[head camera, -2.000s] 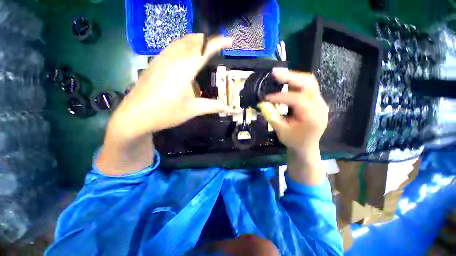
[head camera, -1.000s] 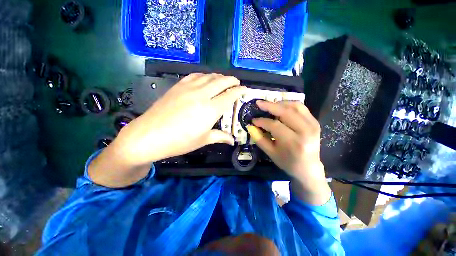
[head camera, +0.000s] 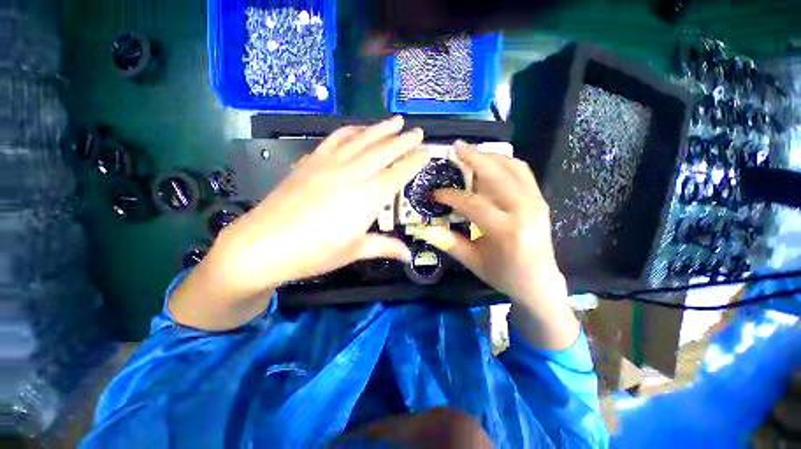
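The white assembly fixture (head camera: 390, 216) sits on its black base (head camera: 250, 165) in front of me, partly covered by both hands. A black round part (head camera: 428, 186) lies in the fixture. My right hand (head camera: 502, 219) has its fingers on the part, with the thumb by a yellow fixture piece (head camera: 475, 231). My left hand (head camera: 307, 206) lies over the fixture's left side, fingers extended and thumb apart; whether it grips the fixture is hard to tell. A dark ring-shaped part (head camera: 426, 263) is at the fixture's front edge.
Two blue bins (head camera: 331, 61) of small metal parts stand behind the fixture. A black parts tray (head camera: 672, 167) is at the right, beside clear trays of black parts (head camera: 722, 188). Loose black round parts (head camera: 176, 192) lie at left. Black cables (head camera: 685, 290) cross at lower right.
The black round part was tilted in my right fingers and now lies flat in the fixture. My left hand has moved over the fixture's left edge. The camera view has shifted slightly.
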